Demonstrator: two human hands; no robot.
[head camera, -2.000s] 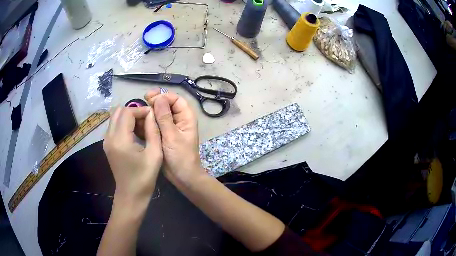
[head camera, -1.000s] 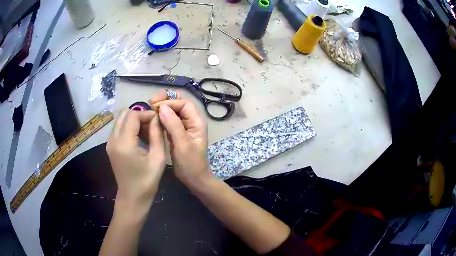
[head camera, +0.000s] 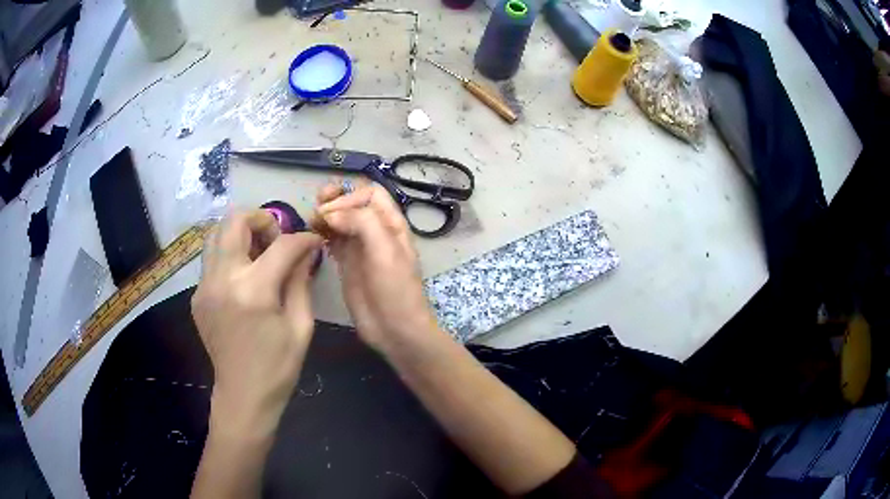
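Observation:
My left hand (head camera: 256, 302) and my right hand (head camera: 376, 263) are raised close together over the edge of a dark garment piece (head camera: 342, 419) with white stitch marks. The thumb and fingertips of each hand are pinched. Whatever they pinch is too small to make out. A silvery band shows on a finger of my right hand. A thread cone with a magenta core (head camera: 284, 216) stands just behind the fingertips, partly hidden by my left hand.
Behind are shears (head camera: 366, 164), a speckled slab (head camera: 527, 275), a blue-rimmed tub (head camera: 320, 73), a wooden-handled awl (head camera: 488, 100), a yellow cone (head camera: 603, 68), and a bag of beige pieces (head camera: 668, 90). A wooden ruler (head camera: 117, 312) and black phone-like slab (head camera: 124, 214) lie left.
The fingertips were touching and are now slightly apart and a little lower. My right hand has shifted right and its fingers have curled. More of the thread cone shows. The view has shifted slightly.

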